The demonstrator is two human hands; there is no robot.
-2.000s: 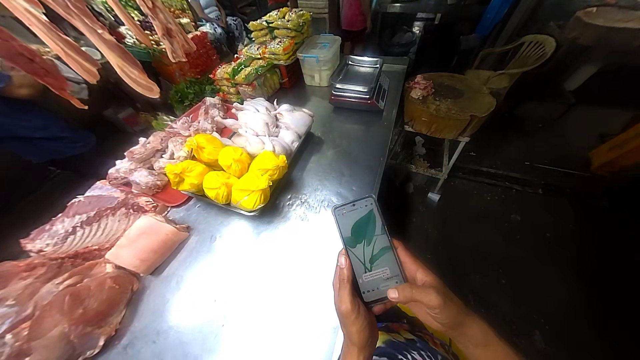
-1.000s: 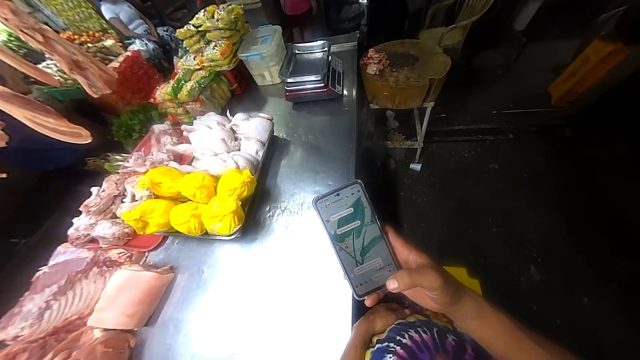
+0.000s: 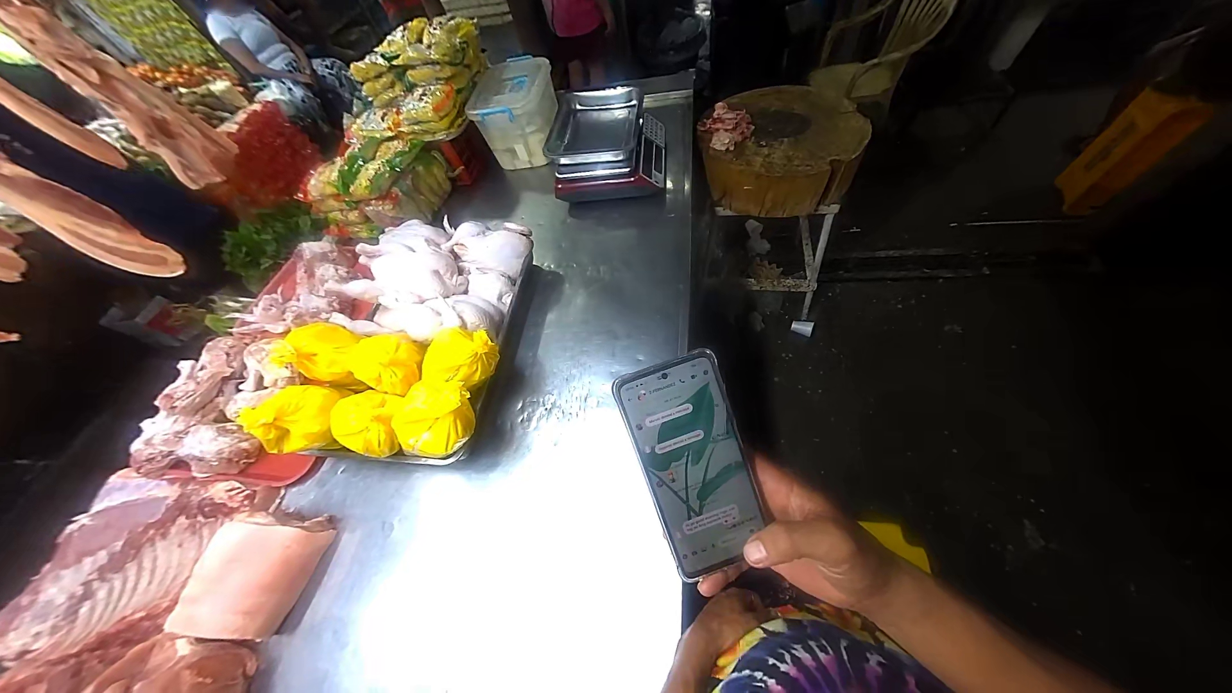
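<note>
A smartphone (image 3: 688, 462) with a chat on its lit screen rests in my right hand (image 3: 818, 549), thumb at the lower right corner of the screen and fingers behind it. Just below the phone is my left hand (image 3: 727, 621), low against the patterned cloth (image 3: 828, 659) over my lap; its fingers are partly hidden, and whether it holds anything cannot be seen. To the left, a metal tray (image 3: 452, 457) on the steel counter (image 3: 577, 385) bears yellow plastic bundles (image 3: 433, 419) and pale whole chickens (image 3: 414, 265).
Raw meat slabs (image 3: 250, 577) lie at the counter's near left, and meat strips (image 3: 87, 221) hang above. A scale (image 3: 606, 144), a lidded plastic tub (image 3: 515, 115) and bagged goods (image 3: 414, 106) stand farther back. Right of the counter is a wooden chopping block (image 3: 784, 149) on a stand. People are behind.
My left hand, beside the phone two seconds ago, has dropped below it to my lap. The phone stays in my right hand, and its screen now shows more message bubbles. The view has shifted right.
</note>
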